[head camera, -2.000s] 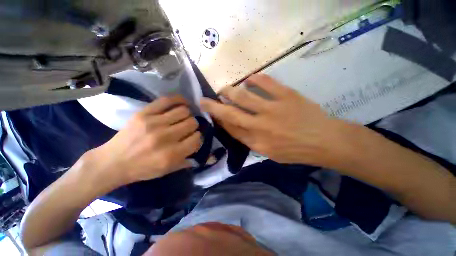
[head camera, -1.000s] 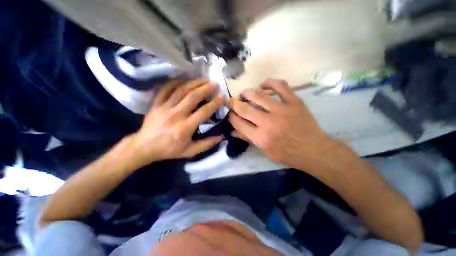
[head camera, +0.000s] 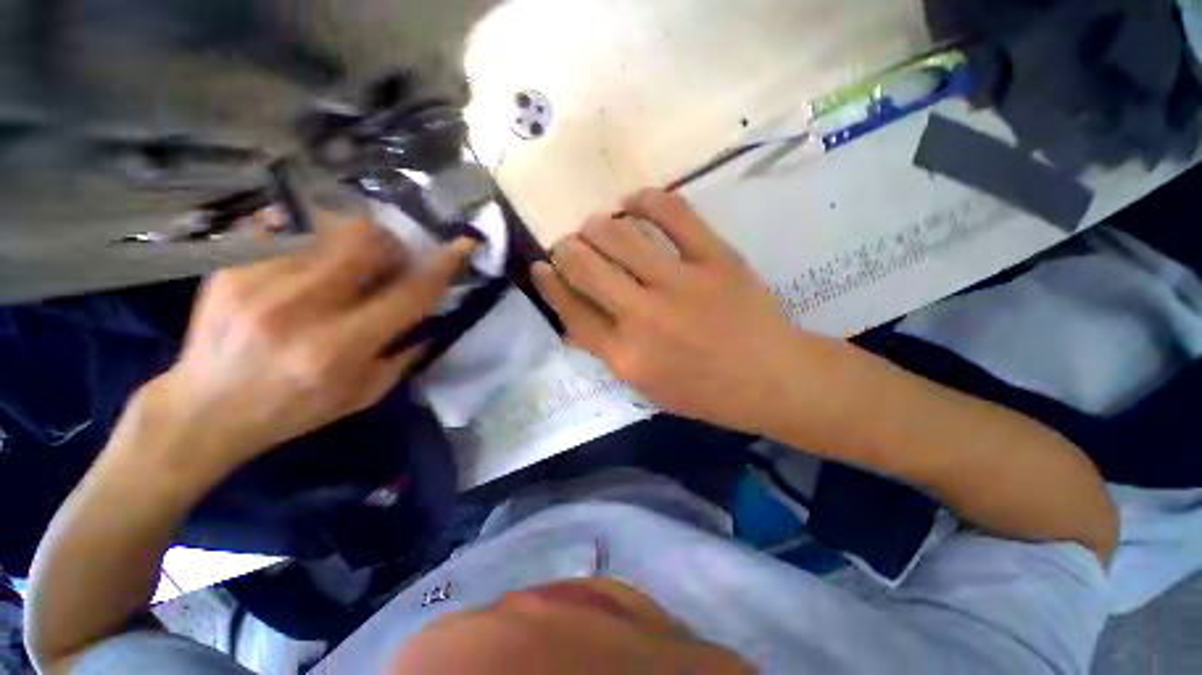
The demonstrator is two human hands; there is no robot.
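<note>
The navy-and-pale garment panel [head camera: 382, 455] lies under the off-white sewing machine head [head camera: 145, 79] and hangs over the table's front edge. A narrow dark strip [head camera: 523, 251] runs beside the presser foot [head camera: 461, 185]. My left hand [head camera: 310, 317] is blurred, left of the foot, its fingertips gripping the garment's pale and dark edge; its grip is partly hidden. My right hand [head camera: 672, 310] lies right of the strip, fingers curled, fingertips holding the strip's edge against the table. The needle is not clear.
Thread snips [head camera: 883, 106] with a blue handle and a green stick lie at the upper right. A flat grey strip [head camera: 1002, 172] lies beside dark scraps [head camera: 1094, 79]. A printed ruler scale [head camera: 857, 270] runs along the table front. Pale and navy cloth [head camera: 1055, 330] is heaped below right.
My left hand has moved left and away from my right hand, which remains near the strip. The garment has shifted left, exposing more of the table front. The head view has also shifted.
</note>
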